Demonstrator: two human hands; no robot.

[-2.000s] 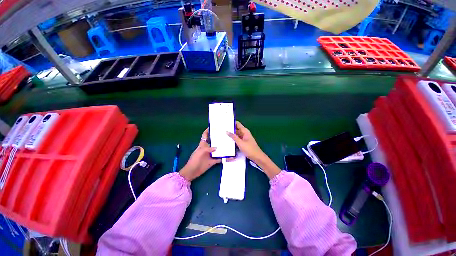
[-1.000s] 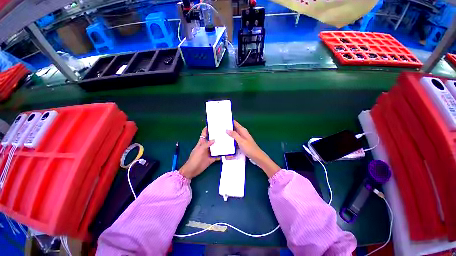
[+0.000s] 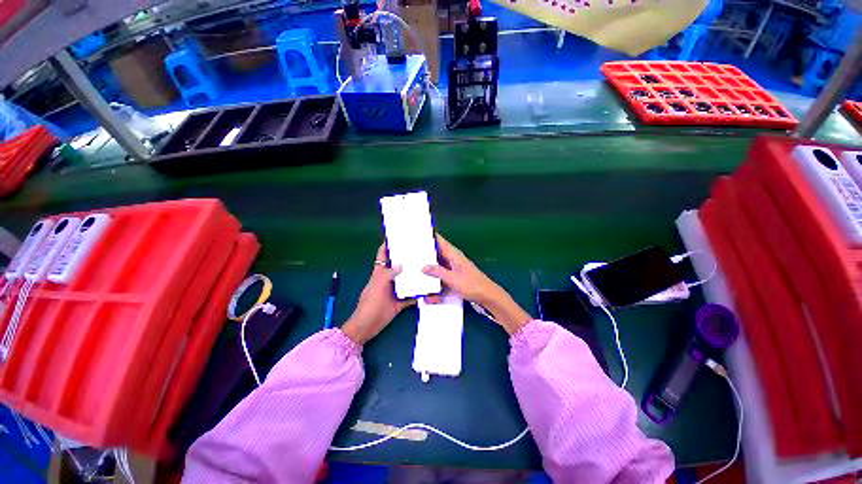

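A smartphone [image 3: 411,244] with a glaring white screen is held upright above the bench, tilted slightly to the left. My left hand [image 3: 375,301] grips its lower left side, thumb at the screen's lower edge. My right hand [image 3: 463,282] grips its lower right side, thumb on the screen. A white power bank [image 3: 439,336] lies flat on the bench just below the phone, its upper end close under my hands. A short white plug [image 3: 425,377] shows at its near end. Whether a lead joins phone and power bank is hidden.
Red tray stacks stand at left [image 3: 113,312] and right [image 3: 770,302]. A dark phone [image 3: 635,277] on a white unit, a purple handheld fan [image 3: 715,327] and white cables lie right. A blue pen [image 3: 331,301] and tape roll [image 3: 249,297] lie left. A white cable [image 3: 463,442] crosses the near edge.
The phone has shifted slightly left and tilts a little more. Both hands still hold it, the right thumb lower on the screen. The power bank has hardly moved.
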